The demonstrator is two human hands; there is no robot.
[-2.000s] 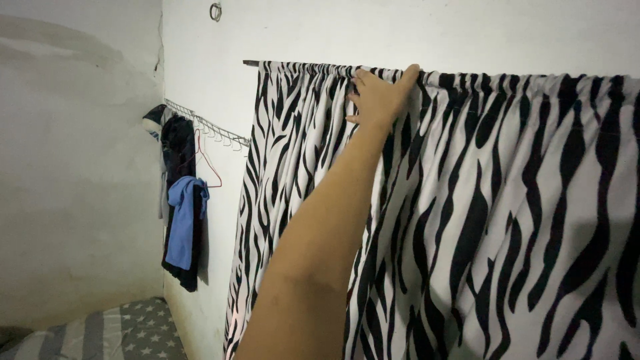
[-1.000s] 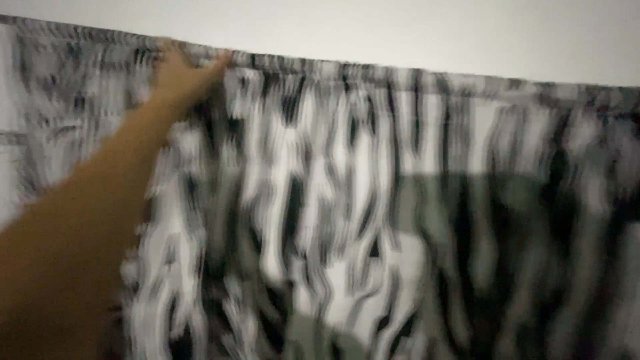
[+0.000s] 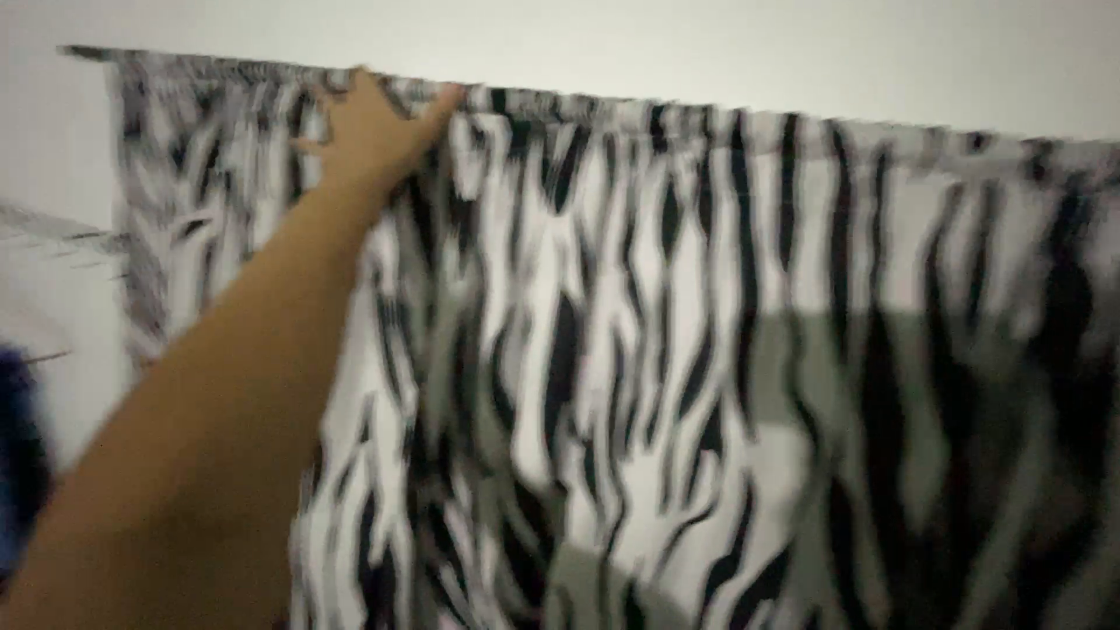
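Observation:
A black-and-white zebra-striped curtain (image 3: pixel 560 350) hangs in gathers from a thin rod (image 3: pixel 85 52), whose bare end sticks out at the upper left. My left hand (image 3: pixel 372 127) lies against the curtain's gathered top edge, left of centre, with its fingers spread and the thumb toward the right. Whether any cloth is pinched between the fingers does not show. My forearm rises from the lower left corner and covers part of the curtain. My right hand is out of view. The picture is blurred.
A pale wall (image 3: pixel 612 44) stands behind and above the rod. Blurred wire hooks (image 3: pixel 70 234) are on the wall at the left. Dark blue cloth (image 3: pixel 19 437) hangs at the left edge. Shadows fall across the curtain's right part.
The view has swung to the right since two seconds ago, and the bed at the lower left has left it. My left hand remains at the curtain's top edge.

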